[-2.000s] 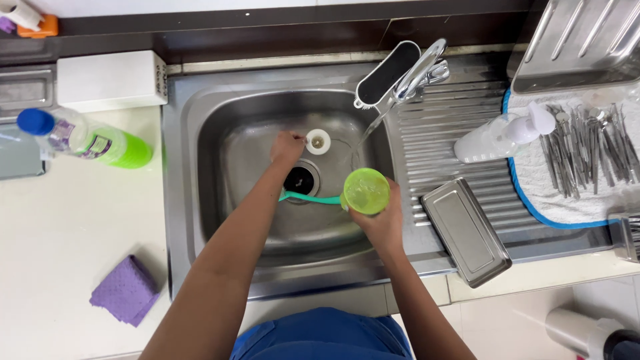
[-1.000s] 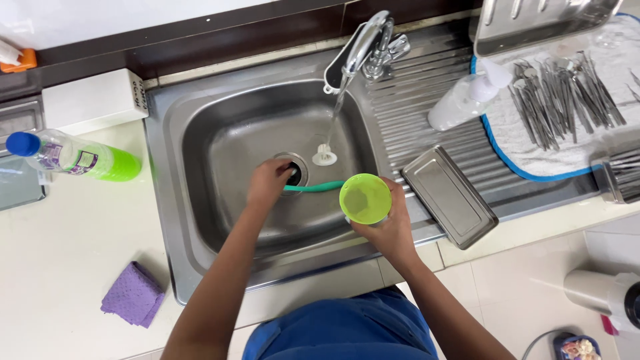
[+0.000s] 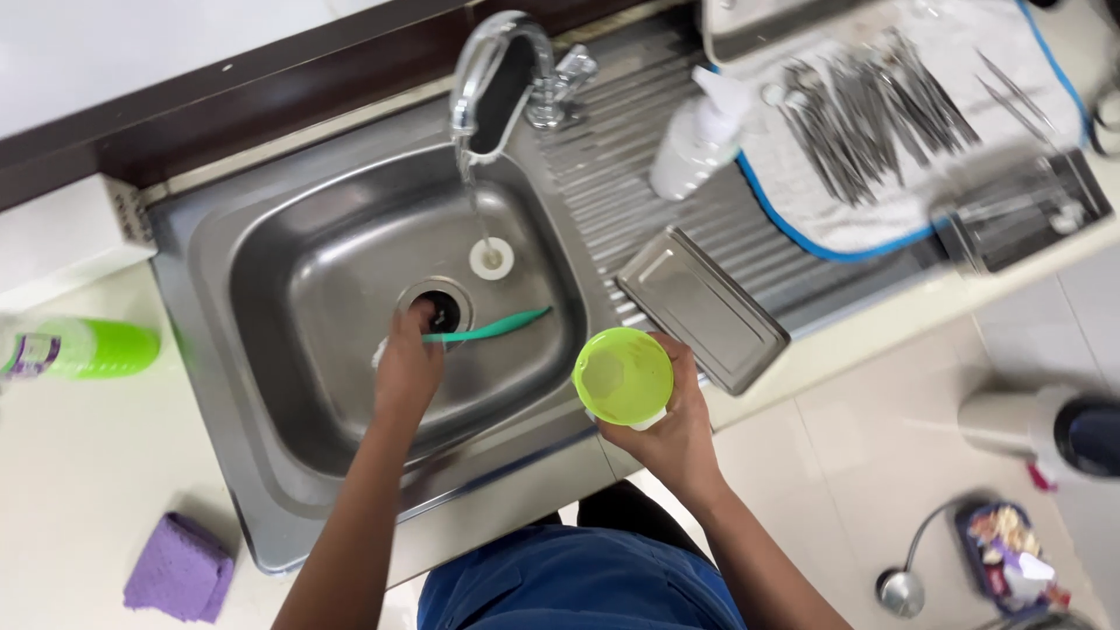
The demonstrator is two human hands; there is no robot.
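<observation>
Inside the stainless steel sink (image 3: 341, 385), my left hand (image 3: 409, 359) holds a green-handled brush (image 3: 503, 325), its white bristles partly hidden by the fingers, beside the drain opening (image 3: 444, 308). My right hand (image 3: 678, 429) grips a lime-green plastic cup (image 3: 624, 376) over the sink's right front edge, its open mouth facing up. Water runs from the chrome faucet (image 3: 503, 44) onto a round white part (image 3: 492, 259) lying in the basin, touched by neither hand.
A steel tray (image 3: 704, 311) and a white pump bottle (image 3: 700, 144) are on the ribbed drainboard. Metal instruments (image 3: 866, 114) lie on a blue-edged towel (image 3: 840, 236). A bottle of green liquid (image 3: 109, 347), a white box (image 3: 70, 236) and a folded purple cloth (image 3: 181, 567) stand left.
My left hand has moved from beside the white part to the drain's near left side. That part now lies under the water stream. The view has turned and shifted.
</observation>
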